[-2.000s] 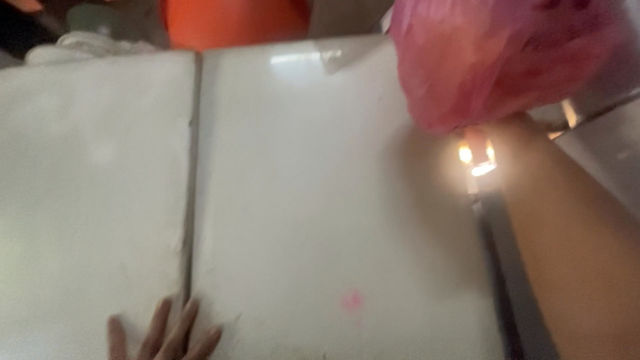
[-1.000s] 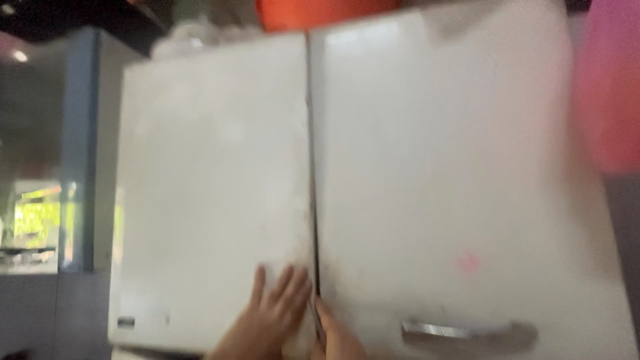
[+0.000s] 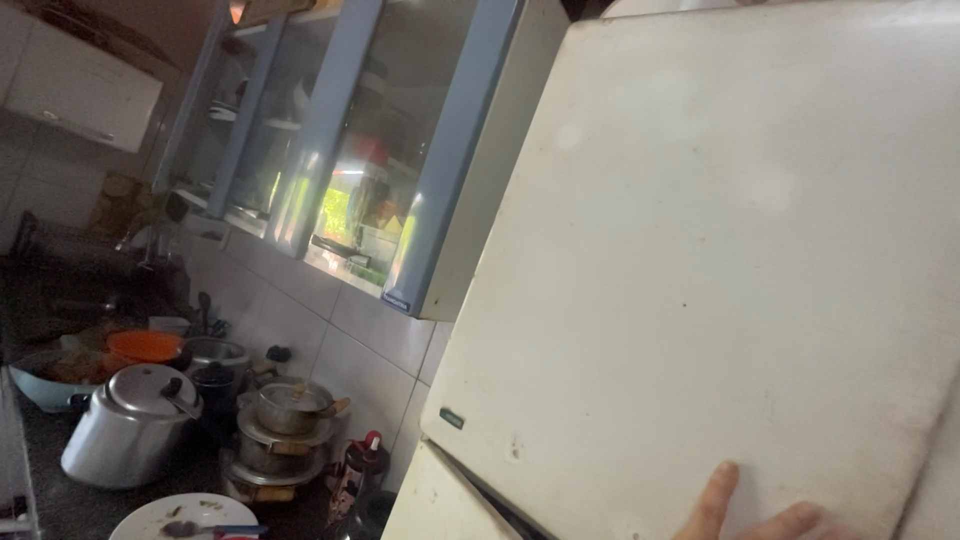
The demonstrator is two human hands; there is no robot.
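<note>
A large white door panel [image 3: 697,262], worn and spotted, with a small dark badge near its lower left corner, fills the right side of the head view. At its lower right, the fingers of one hand [image 3: 757,510], which looks like my left hand, are spread against the panel and hold nothing; the palm is cut off by the frame's bottom edge. Below the panel a dark gap separates it from another white panel [image 3: 450,499]. My right hand is out of the picture.
A blue-framed wall cabinet [image 3: 465,150] with glass doors hangs beside the panel. Below it on the dark counter stand a pressure cooker [image 3: 127,442], stacked pots [image 3: 281,442], an orange bowl [image 3: 146,346] and a white plate [image 3: 150,517] with a spoon.
The view has swung far to the left, bringing in the counter and wall cabinet. The second hand, seen beside the door seam one second ago, has left the view.
</note>
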